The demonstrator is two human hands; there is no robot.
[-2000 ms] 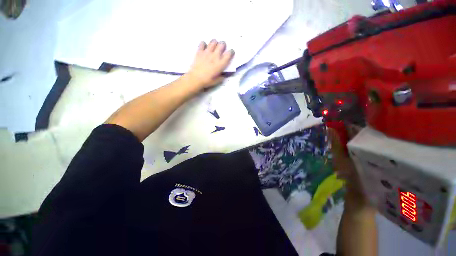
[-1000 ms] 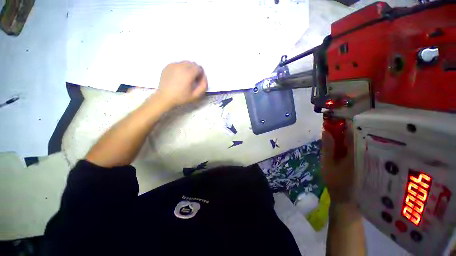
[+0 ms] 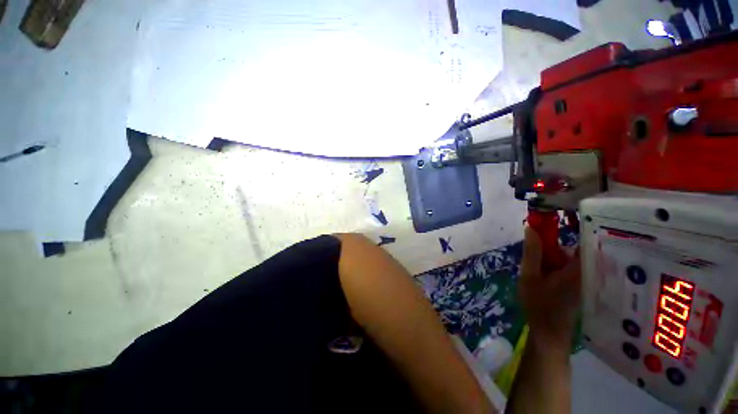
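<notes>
The red cloth cutting machine (image 3: 647, 121) fills the right side. Its grey base plate (image 3: 443, 194) lies flat on the table, and its upright (image 3: 489, 151) stands at the lower edge of the white paper marker (image 3: 324, 81). A dark fabric edge (image 3: 113, 190) shows below the paper. My right hand (image 3: 550, 275) is closed round the red handle (image 3: 547, 230), partly hidden by the control box (image 3: 659, 299) with red digits. My left arm is bent and its forearm runs out of the bottom edge; my left hand is out of the picture.
Small dark scraps (image 3: 446, 244) lie near the base plate on the off-white table (image 3: 186, 218). A brown block (image 3: 52, 22) and a pen (image 3: 23, 153) lie on paper at left. A thin brown bar (image 3: 452, 15) and dark fabric strips (image 3: 538, 24) are at the far side.
My left hand has left the paper's edge and gone down out of view. The base plate has turned and now sits squarer against the paper's lower edge. My right hand stays on the handle.
</notes>
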